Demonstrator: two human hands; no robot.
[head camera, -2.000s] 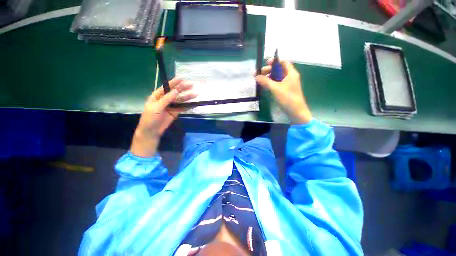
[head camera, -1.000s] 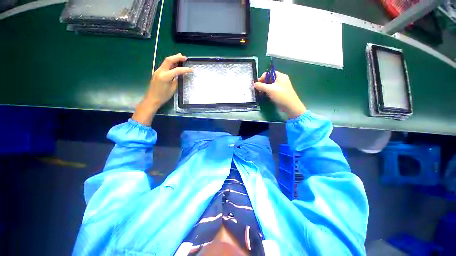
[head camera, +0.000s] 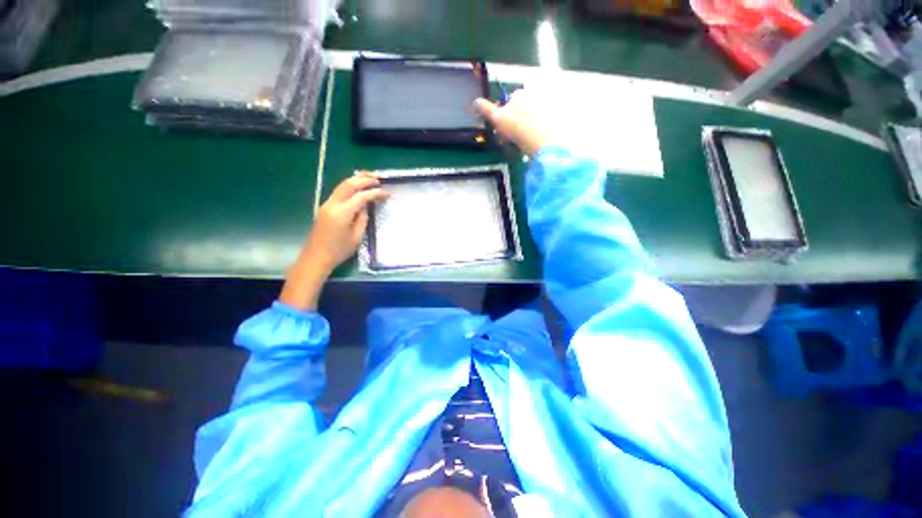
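Note:
A touch panel with a black border (head camera: 509, 218) lies on a whitish bubble wrap sheet (head camera: 445, 267) near the bench's front edge. My left hand (head camera: 346, 214) rests on its left edge, fingertips at the upper left corner. A dark grey display panel with a black frame (head camera: 423, 98) lies behind it. My right hand (head camera: 514, 121) reaches to the right edge of the display panel, fingers touching or just over the frame. A small bit of dark blue, possibly the nippers (head camera: 504, 93), shows by my right fingers, mostly hidden.
A tall greyish panel stack (head camera: 227, 76) stands at the back left. A white sheet (head camera: 627, 126) lies right of my right hand. A smaller panel stack (head camera: 760, 192) lies at the right. A metal bar (head camera: 799, 51) and a red object (head camera: 743, 35) are at the back right.
My right hand has moved from the touch panel's right edge back to the display panel. The touch panel, lifted two seconds ago, lies on the bubble wrap. My left hand stays at its left side.

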